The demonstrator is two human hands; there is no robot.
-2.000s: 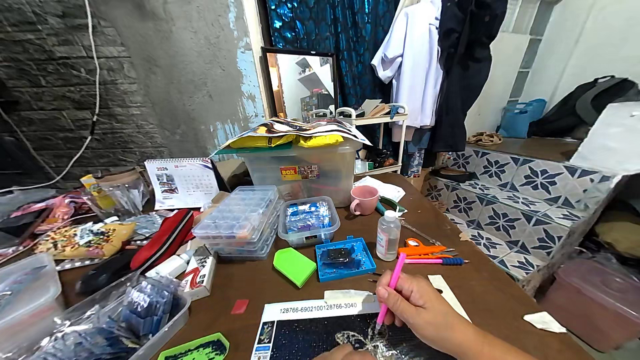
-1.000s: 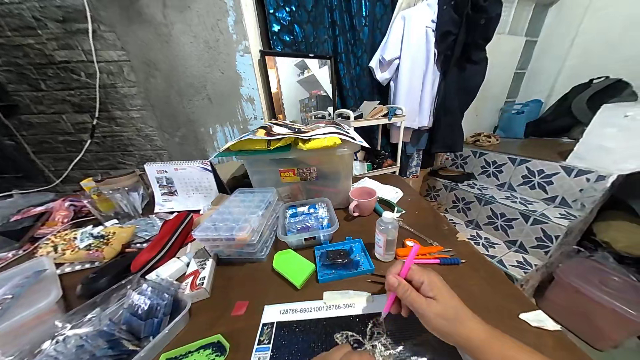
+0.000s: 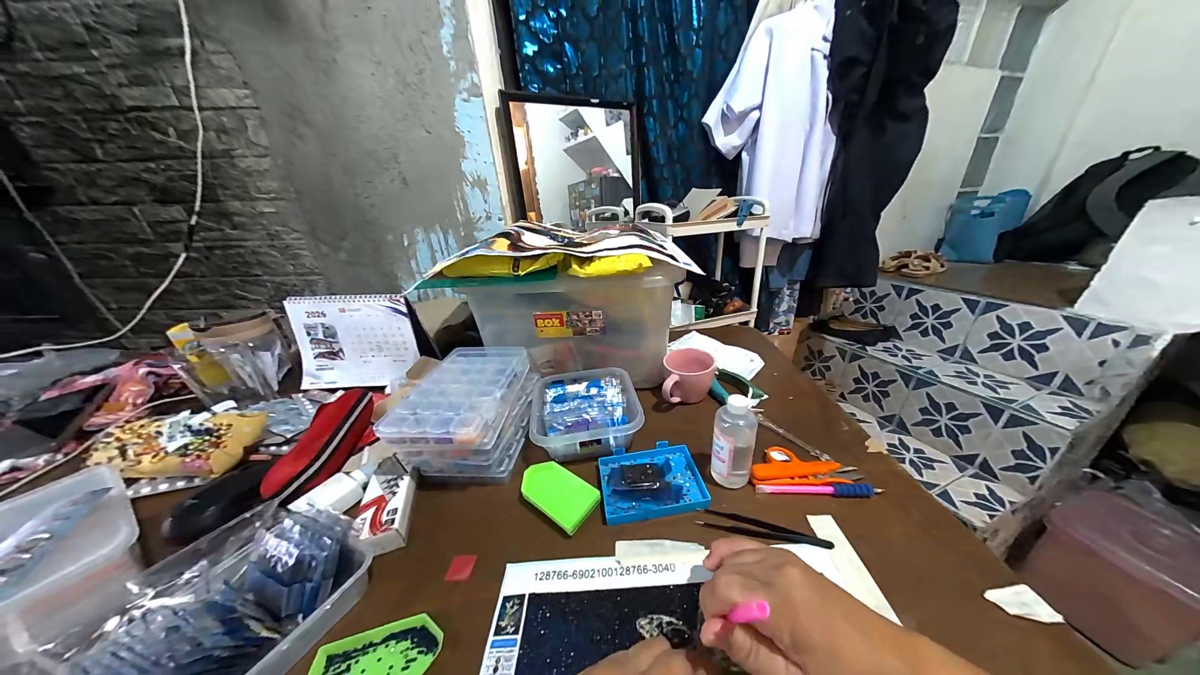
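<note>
My right hand (image 3: 773, 609) is closed around a pink pen-like applicator (image 3: 748, 612), over a dark diamond-painting canvas (image 3: 600, 623) with a white border. Only the pen's pink end shows; its tip is hidden by the hand. My left hand (image 3: 647, 659) rests on the canvas at the bottom edge, fingers partly out of view, beside a pale patterned patch (image 3: 661, 626). Black tweezers (image 3: 769, 532) lie just beyond the right hand. A green tray (image 3: 380, 649) holding dark beads lies left of the canvas, with a small red square (image 3: 460, 568) above it.
Behind the canvas are a bright green tray (image 3: 561, 497), a blue open box (image 3: 654, 483), a clear bottle (image 3: 733, 442), orange scissors (image 3: 797, 467) and a pink mug (image 3: 688, 376). Stacked clear organizers (image 3: 455, 408) stand at centre-left; a bin of bead packets (image 3: 352, 586) sits front left.
My right hand has turned and come nearer my left hand. The pink pen stood upright with its shaft visible before; now only its end shows. The tweezers are more exposed.
</note>
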